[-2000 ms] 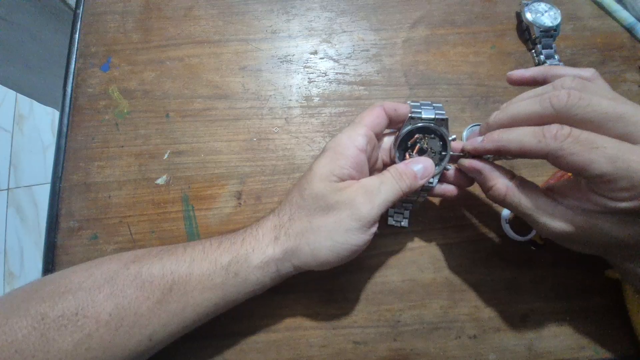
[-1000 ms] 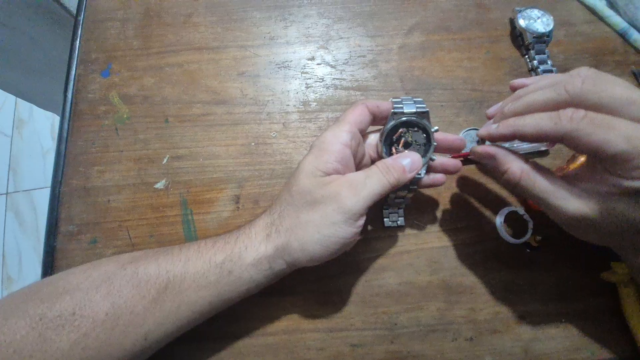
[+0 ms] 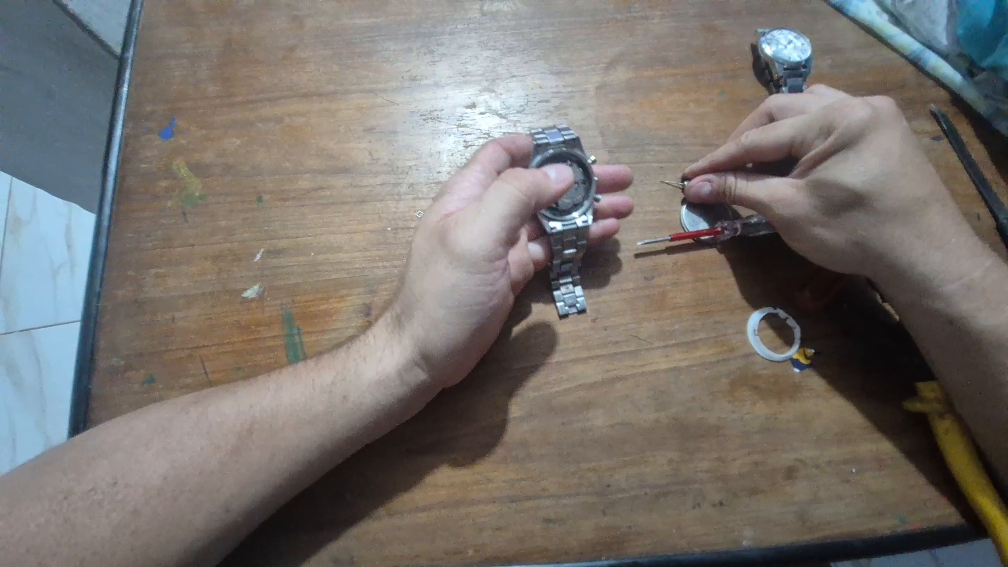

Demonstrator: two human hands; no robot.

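Note:
My left hand point(image 3: 504, 220) holds a metal-bracelet wristwatch point(image 3: 579, 189) with its case open at the back, the thumb pressed over the case and the bracelet hanging down. To the right, my right hand point(image 3: 795, 173) pinches a small part with a thin metal stem point(image 3: 674, 184), which looks like a watch crown, between thumb and forefinger. Beneath those fingers a round metal watch back point(image 3: 705, 219) lies on the table. A small red-shafted screwdriver point(image 3: 693, 235) is beside it, its handle partly hidden by my right hand. A white plastic ring point(image 3: 762, 346) lies lower down.
On the wooden table point(image 3: 378, 118), another metal wristwatch point(image 3: 786, 49) lies behind my right hand. A black strip-like tool point(image 3: 970, 169) and crumpled cloth or plastic point(image 3: 929, 47) are at the right. A yellow-handled tool point(image 3: 965, 465) lies at the lower right, partly beneath my forearm.
My right hand has drawn away from the watch case with the stemmed part now showing at its fingertips. The red-shafted screwdriver shows more plainly. The left hand still holds the watch.

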